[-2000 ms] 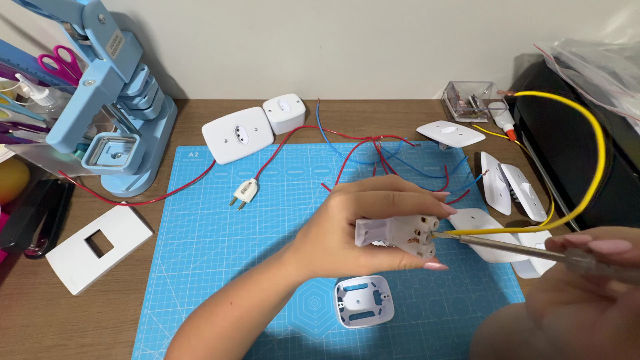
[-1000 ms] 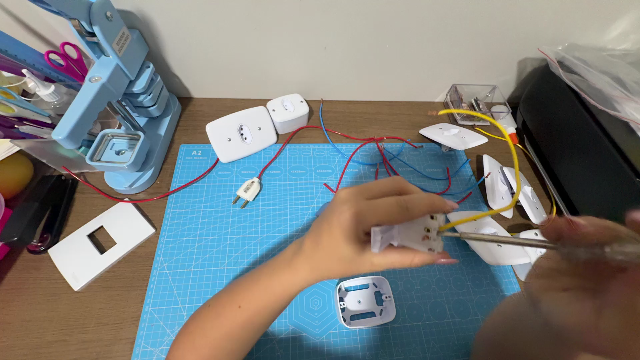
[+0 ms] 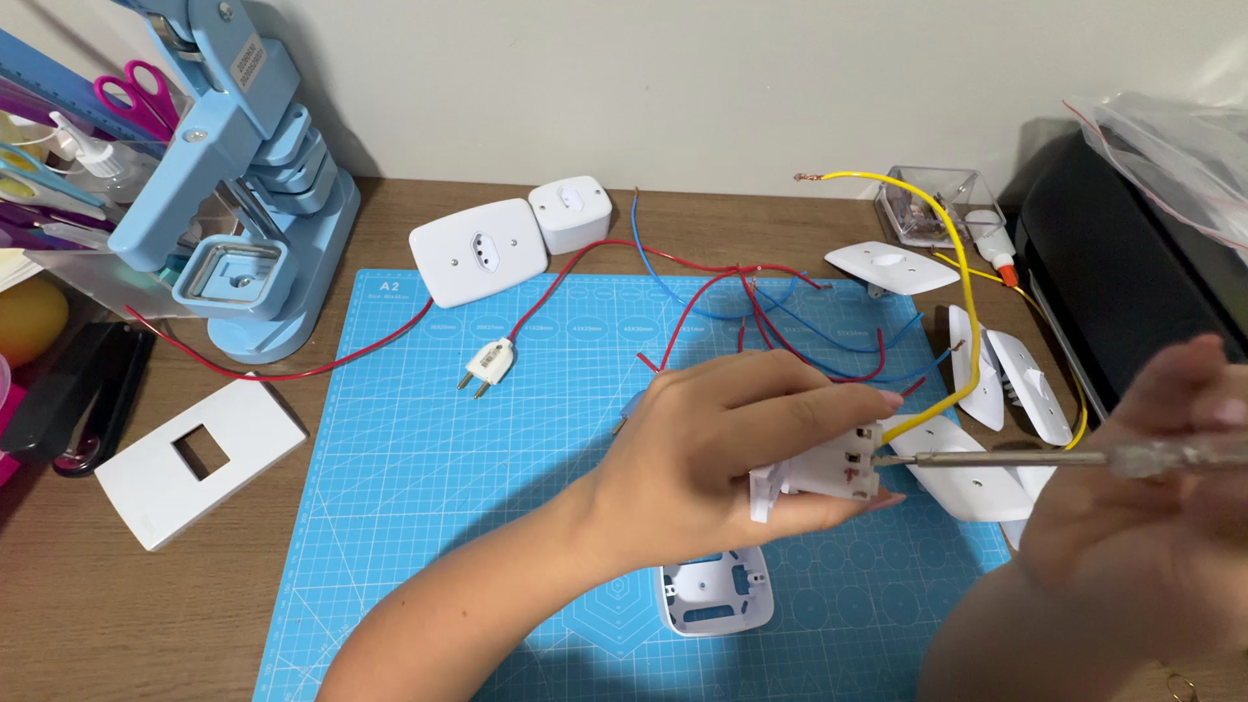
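Note:
My left hand (image 3: 721, 444) grips a white plastic socket module (image 3: 829, 468) above the cutting mat, its terminal side facing right. A yellow insulated wire (image 3: 967, 302) runs from the module's terminals up in an arc to a bare copper end. The screwdriver (image 3: 1014, 457) lies level, its tip at the module's terminal side. My right hand (image 3: 1141, 497) is blurred at the right edge around the clear handle; its fingers look partly spread, and how firmly they hold the handle is unclear. Beneath my left hand, a white surface-mount box base (image 3: 717, 590) rests on the mat.
The blue cutting mat (image 3: 439, 507) bears red wires (image 3: 682, 312), blue wires (image 3: 829, 327) and a white plug (image 3: 487, 366). Behind are socket plates (image 3: 478, 252); several white plates (image 3: 975, 468) lie right. A blue press (image 3: 263, 185), stapler (image 3: 78, 390) and blank plate (image 3: 200, 463) stand or lie left.
The free end of the yellow wire has swung left and up from the right. My right hand's fingers look more spread around the screwdriver handle than two seconds ago.

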